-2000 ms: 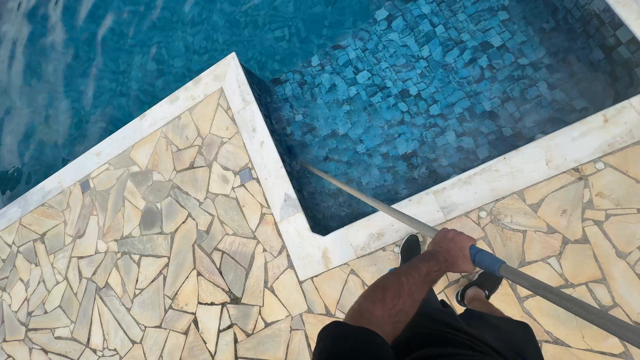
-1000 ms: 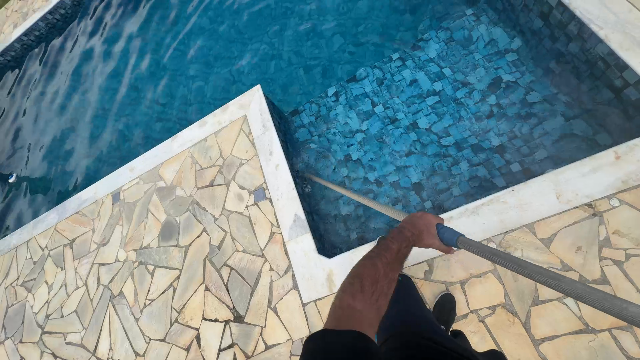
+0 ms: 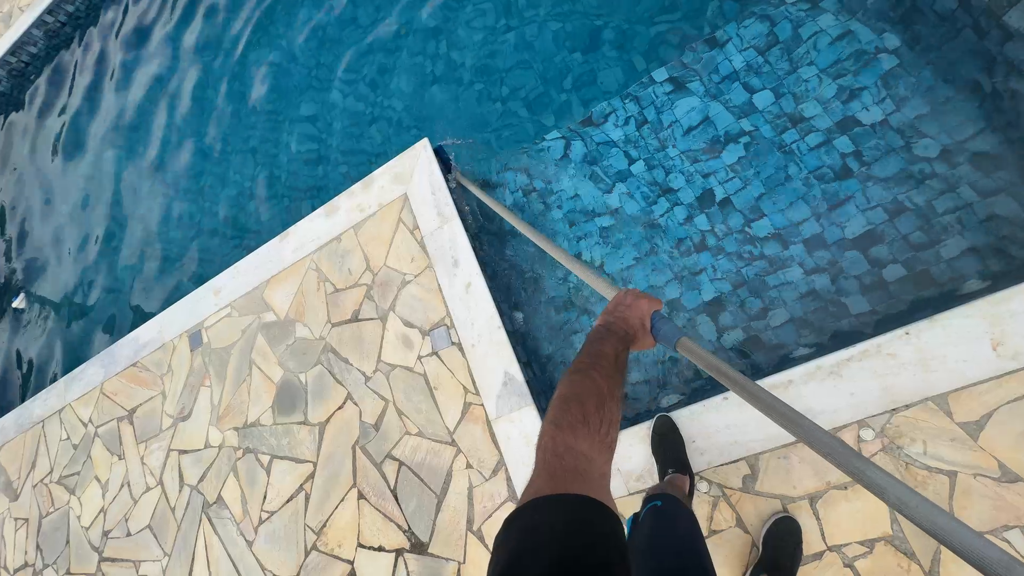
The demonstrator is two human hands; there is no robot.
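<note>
My left hand (image 3: 634,318) is closed around a grey telescopic pole (image 3: 768,400), just above its blue collar (image 3: 666,330). The pole's thinner section slants to the upper left, over the water. At its far end, a dark blue head (image 3: 444,160), probably a pool brush, touches the inner wall at the coping's projecting corner; its underside is hidden. The thick section runs out of view at the lower right. My right hand is out of view.
White stone coping (image 3: 472,304) borders the tiled pool (image 3: 744,160). Irregular flagstone paving (image 3: 320,432) lies outside it. One black shoe (image 3: 670,448) rests at the coping's edge, the other (image 3: 778,544) on the paving. Small round fittings (image 3: 866,434) sit in the paving.
The pole's far end has moved along the inner wall up to the projecting corner, where it now breaks the surface. My left arm has reached farther forward, still holding the pole.
</note>
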